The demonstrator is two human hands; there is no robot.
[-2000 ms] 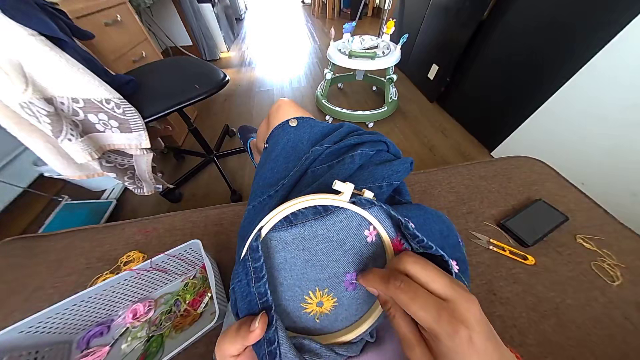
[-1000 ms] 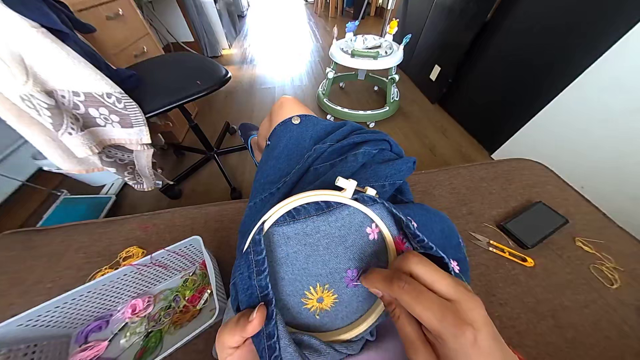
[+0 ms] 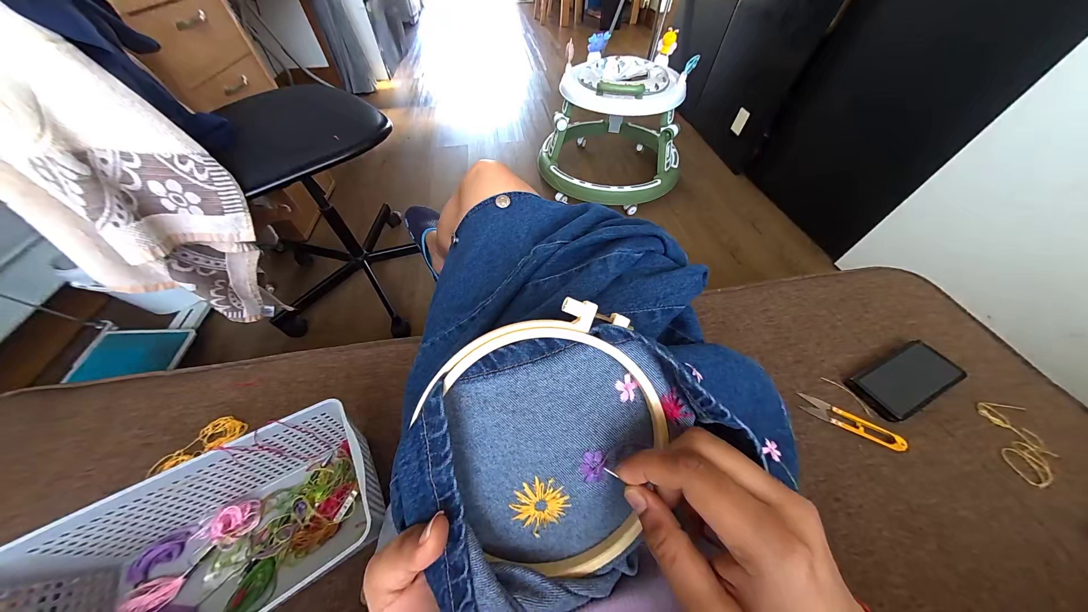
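Note:
A denim garment point(image 3: 544, 408) lies over my lap, clamped in a round embroidery hoop point(image 3: 510, 331) with its screw at the top. The stretched denim bears a yellow flower point(image 3: 540, 504), a purple flower point(image 3: 593, 465) and a pale pink flower point(image 3: 626, 388); a dark pink one point(image 3: 674, 405) lies at the hoop's right edge. My right hand point(image 3: 731, 518) pinches a needle point(image 3: 612, 473) between thumb and index finger, its tip at the purple flower. My left hand point(image 3: 408, 565) grips the denim edge at the hoop's lower left.
A white plastic basket point(image 3: 340, 416) of coloured floss stands at left, yellow thread point(image 3: 217, 433) beside it. At right on the brown seat point(image 3: 765, 323) lie yellow thread snips point(image 3: 858, 427), a dark phone point(image 3: 908, 380) and loose thread point(image 3: 1024, 450). Beyond are a black chair point(image 3: 297, 132) and a green-white baby walker point(image 3: 612, 153).

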